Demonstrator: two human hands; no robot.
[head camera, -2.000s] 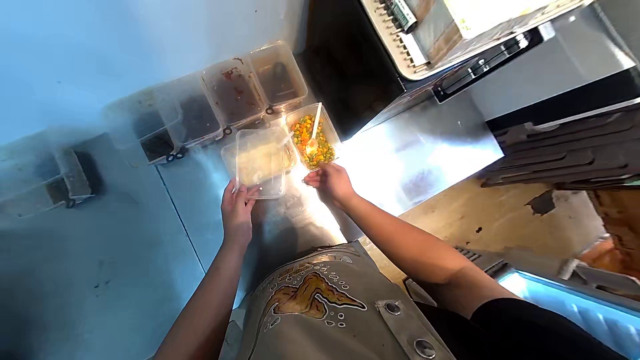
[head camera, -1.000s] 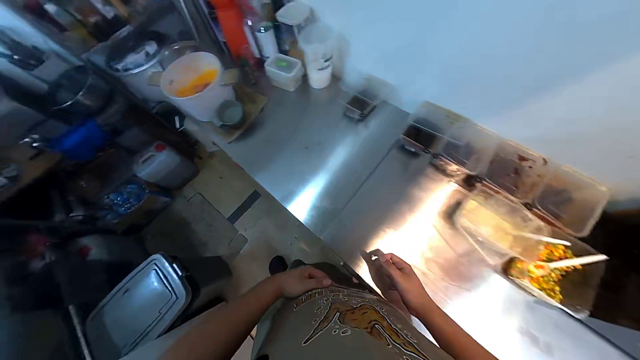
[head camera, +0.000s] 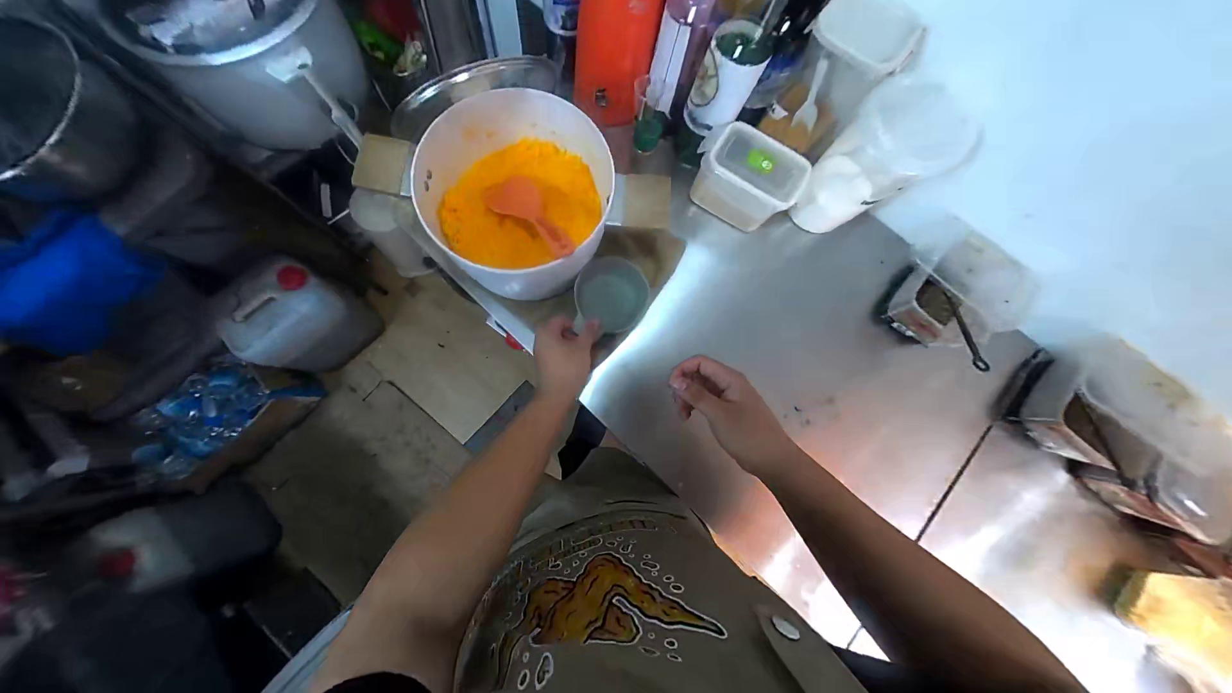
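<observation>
My left hand (head camera: 566, 358) is at the near rim of a small round greenish bowl (head camera: 613, 294); whether the fingers grip it is unclear. Right beside the bowl stands a large white pot (head camera: 520, 281) with yellow-orange food (head camera: 481, 226) in it, and an orange ladle (head camera: 520, 202) lies on the food. Over the steel counter (head camera: 760, 318), my right hand (head camera: 722, 399) holds nothing, its fingers loosely curled.
Bottles and a lidded plastic tub (head camera: 751, 178) stand behind the pot. Along the wall are spice containers (head camera: 929, 303) with spoons. A jerrycan (head camera: 298, 313) and a box of blue plastic items (head camera: 207, 414) are on the left, below the counter. A large metal pot (head camera: 250, 82) is at the upper left.
The view has swung left along the counter to the white pot. My left hand has gone from near the apron to the small bowl. Two seconds ago both hands were at a plastic container.
</observation>
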